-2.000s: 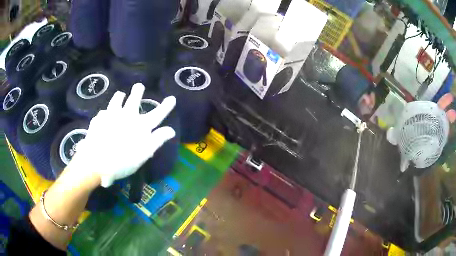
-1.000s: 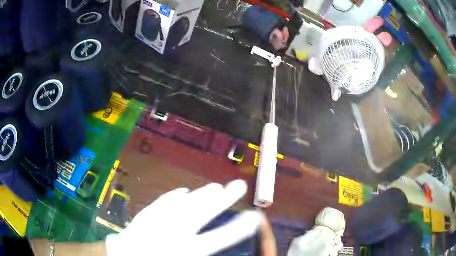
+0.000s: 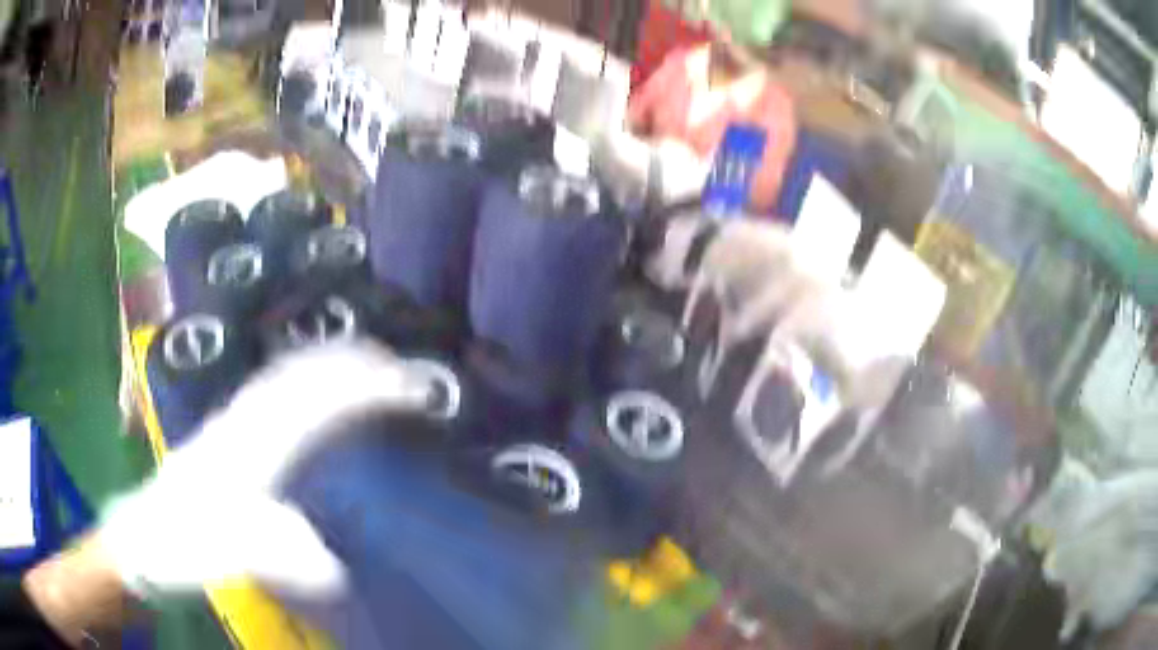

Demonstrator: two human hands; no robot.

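Note:
My left hand (image 3: pixel 254 457), in a white glove and blurred, reaches in from the left edge. Its fingers and thumb are around the near end of a navy cylindrical unit (image 3: pixel 445 546), which is also blurred and lies tilted in front of the standing units. Many navy units stand grouped behind it, with black end caps and white ring logos, such as the one at the right (image 3: pixel 644 425). Two taller units (image 3: pixel 540 273) rise above the group. My right hand is not in view.
White retail boxes (image 3: pixel 787 406) stand right of the group. A person in an orange top (image 3: pixel 711 102) is behind, with pale gloved hands near the boxes. The bench's yellow edge (image 3: pixel 254 616) runs along the left. A yellow basket (image 3: pixel 965 286) is at the right.
The view has swung left, back to the grouped units. My left hand, empty over the bench a second ago, is now around a navy unit. The fan has left view.

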